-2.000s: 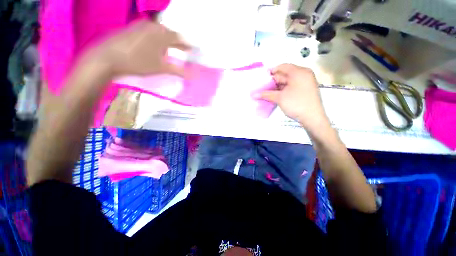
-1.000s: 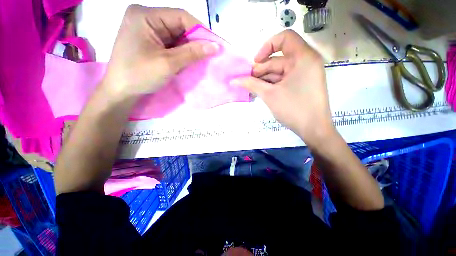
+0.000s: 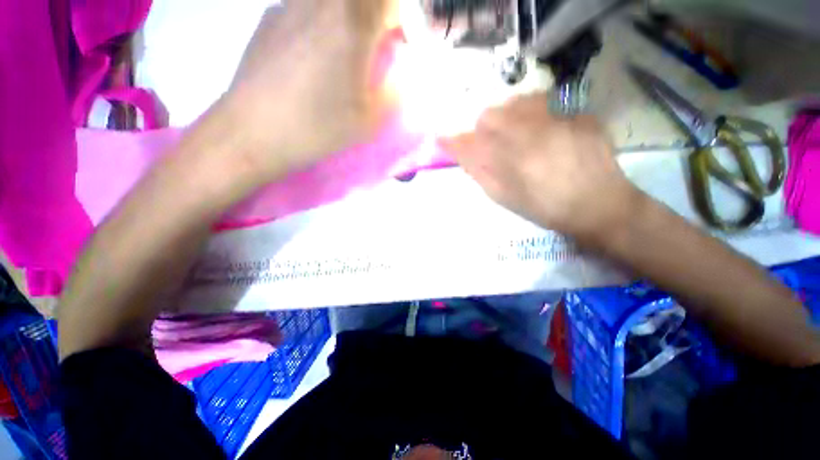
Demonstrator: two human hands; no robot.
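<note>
A light-pink panel [image 3: 310,184] lies across the table's front part, with a darker pink lower edge. Glare washes out its right part near the machine. My left hand [image 3: 310,85] is shut on the panel's upper part, its fingers partly lost in glare. My right hand [image 3: 535,157] is at the panel's right end, blurred, with fingertips at the cloth. The presser foot and needle area [image 3: 512,67] of the sewing machine is just above my right hand. Whether the cloth is under the foot cannot be told.
Brass-handled scissors [image 3: 719,153] lie right of the machine, with blue and orange snips [image 3: 692,54] above. Hot-pink cloth [image 3: 40,135] is heaped at left; more pink pieces [image 3: 803,171] are at right. A printed ruler [image 3: 306,268] runs along the front edge. Blue baskets [image 3: 598,359] stand below.
Both hands have moved up with the panel toward the bright needle area, where they were nearer the table's front before. The machine's foot area now shows lower in view.
</note>
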